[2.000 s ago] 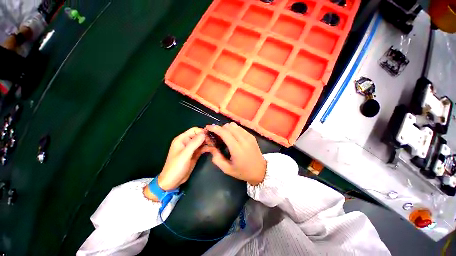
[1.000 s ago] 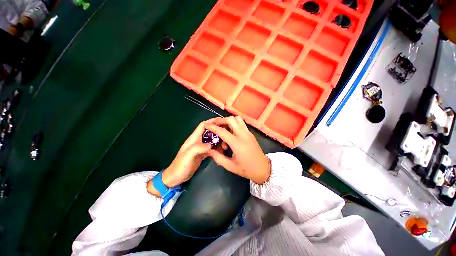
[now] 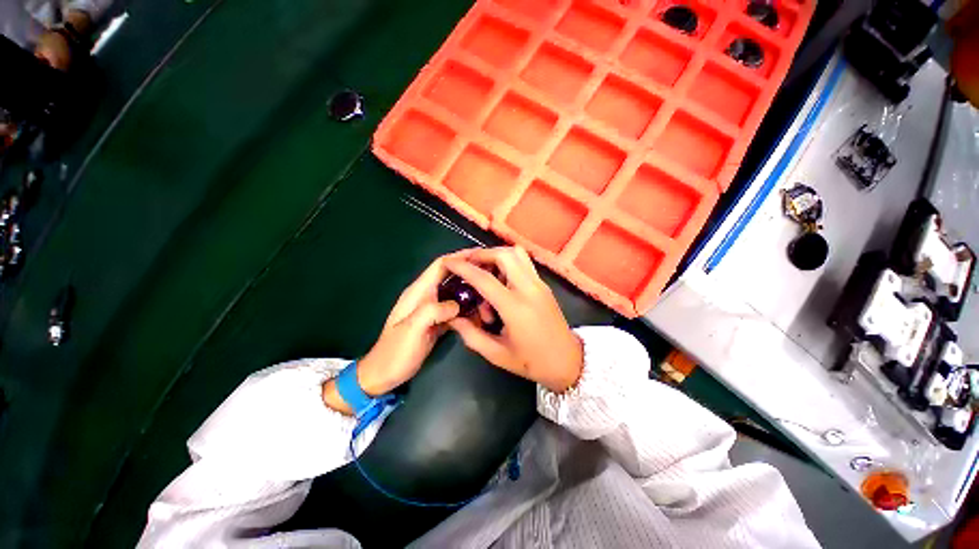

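Observation:
A small round module (image 3: 462,295) with a dark, purplish shiny face is held between both hands, below the tray's near edge. My left hand (image 3: 406,327) wears a blue wrist strap (image 3: 352,388) and grips the module from the left. My right hand (image 3: 526,320) grips it from the right, fingers curled over its top. The fingers hide much of the module. The red-orange blister tray (image 3: 488,220) lies just beyond the hands, with dark round parts (image 3: 745,52) in a few far pockets.
Thin metal tweezers (image 3: 442,219) lie by the tray's near edge. A round part (image 3: 346,105) is on the green belt (image 3: 236,214). On the white machine table (image 3: 741,322) are fixtures (image 3: 896,316), a module with black disc (image 3: 807,251) and an orange-red knob (image 3: 886,490). Another person's hand (image 3: 54,48) shows far left.
The module's face has come into view between the fingers and now looks darker than a second ago. The tray has shifted slightly right in view. The loose parts on the belt have shifted left.

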